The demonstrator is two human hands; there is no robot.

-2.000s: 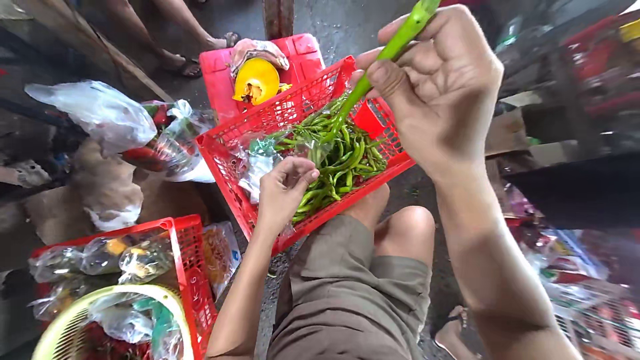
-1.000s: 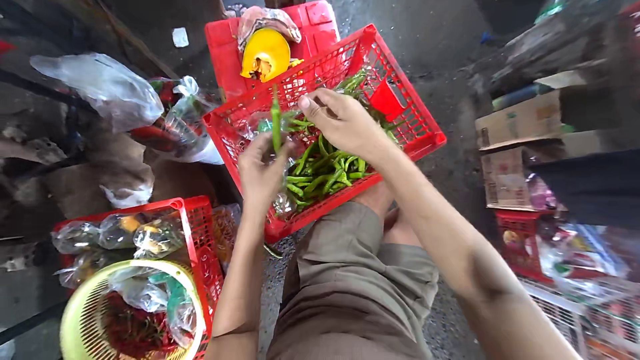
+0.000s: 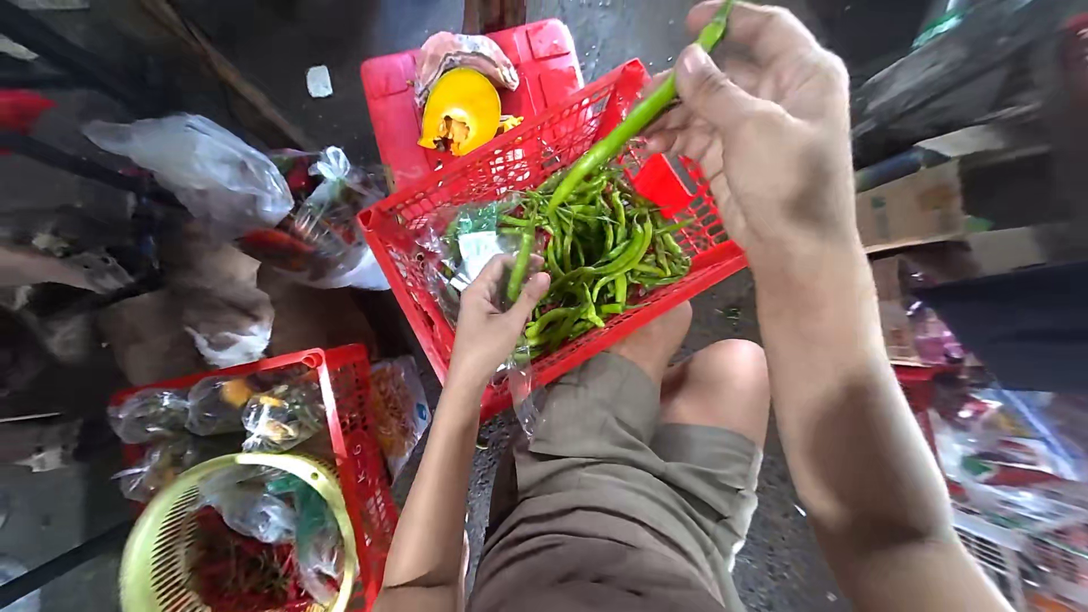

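Observation:
A red plastic crate (image 3: 552, 374) rests at my knees, holding a heap of long green chili peppers (image 3: 616, 246) and a clear plastic bag (image 3: 450, 255) on its left side. My right hand (image 3: 765, 127) is raised above the crate's right end, pinching a long green chili pepper (image 3: 612, 140) near its stem end; the tip points down and left over the heap. Low over the crate's left part, my left hand (image 3: 501, 310) holds another green chili pepper (image 3: 522, 259) between thumb and fingers. A small red plastic piece (image 3: 663, 183) lies in the crate's right part.
Behind the crate, a red stool (image 3: 544, 64) bears a cut yellow squash (image 3: 463, 106). At the left stand a second red crate (image 3: 340, 408) with bagged goods and a pale yellow basket (image 3: 136, 561) of red chilies. Knotted plastic bags (image 3: 212, 170) lie farther left, cardboard boxes (image 3: 914, 208) at the right.
My right hand has moved from low over the heap, beside my left hand, up and to the right with a green chili pepper in it. My left hand has moved lower in the crate.

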